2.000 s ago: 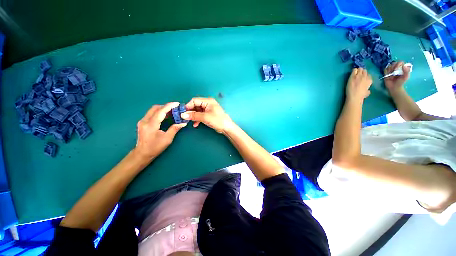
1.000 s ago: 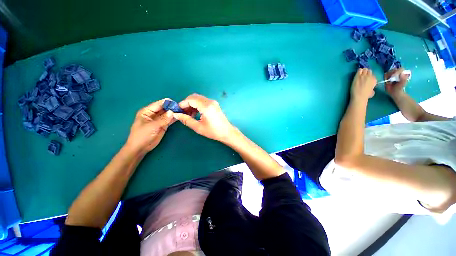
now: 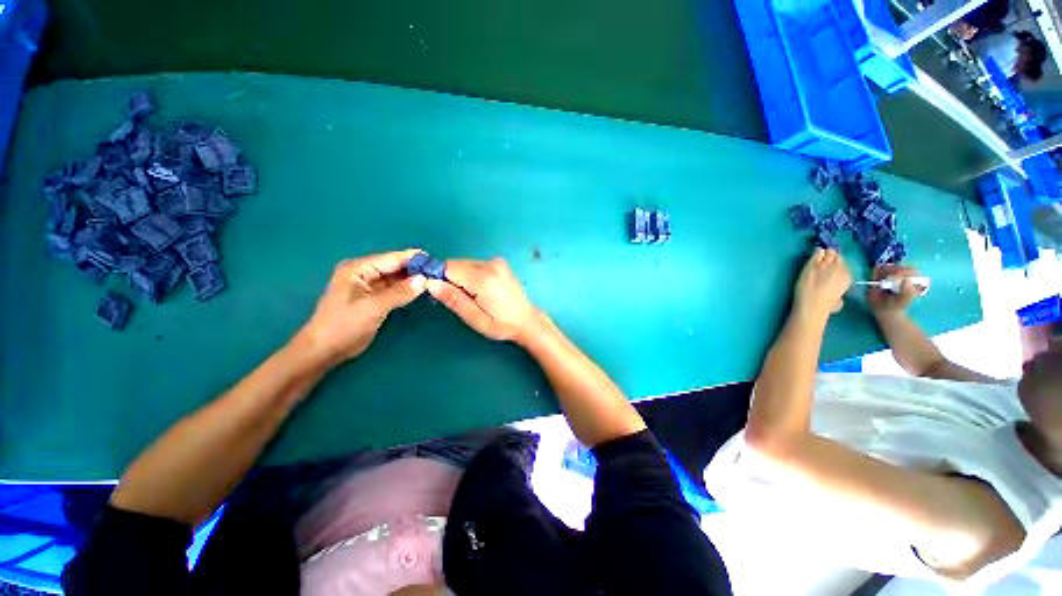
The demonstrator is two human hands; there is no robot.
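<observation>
A small dark blue-grey plastic housing (image 3: 426, 267) is held between both hands above the green mat. My left hand (image 3: 363, 305) grips it from the left with thumb and fingers. My right hand (image 3: 487, 299) grips it from the right with thumb and fingertips. The fingers cover much of the part, and I cannot tell whether it is one piece or two. A loose pile of similar housings (image 3: 151, 215) lies on the mat at the left, with one housing (image 3: 113, 310) apart just below it.
Two dark pieces (image 3: 649, 226) stand side by side on the green mat (image 3: 466, 175). At right, a coworker's hands (image 3: 825, 282) work with a thin white tool (image 3: 894, 284) beside a dark pile (image 3: 868, 218). A blue bin (image 3: 815, 87) is beyond it.
The housing has been turned between my fingers and my hands have closed in around it. The view has shifted, showing more of the blue bin and the coworker.
</observation>
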